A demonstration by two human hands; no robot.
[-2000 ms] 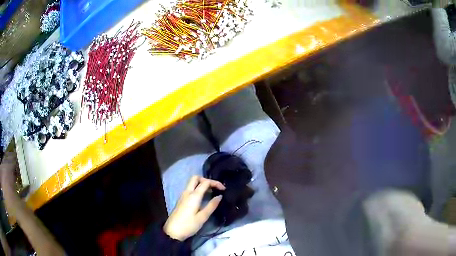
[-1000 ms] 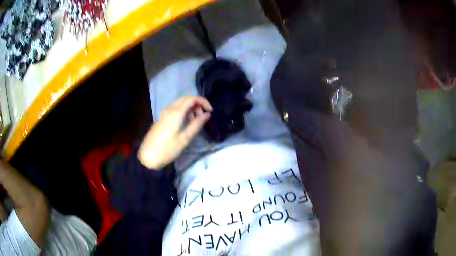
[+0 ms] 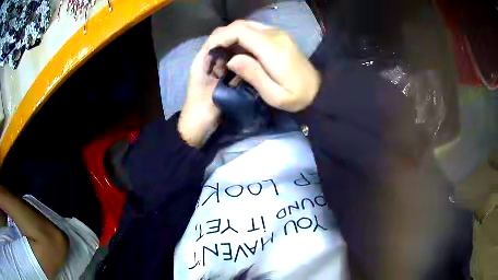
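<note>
Glossy black rounded housings [image 3: 240, 104] lie on my lap, partly under my hands. My left hand [image 3: 199, 95] is at the left of them, its fingers bent around a dark piece that is mostly hidden. My right hand [image 3: 273, 63] reaches in from the right, fingers curled over the same dark piece, thumb near its front. Both hands meet above the lap and hold this black housing between them. Its details are blurred and covered by the fingers.
A white table with yellow-orange edge tape [image 3: 71, 63] is at upper left, with black-and-white components [image 3: 24, 30] and red lead ends. A red stool [image 3: 104, 180] and another person's arm [image 3: 38, 235] are at lower left. Crumpled clear plastic [image 3: 426, 104] is at right.
My right hand has come in from the right to meet my left hand over the lap. My left hand has moved up. The view has shifted so that less of the table shows.
</note>
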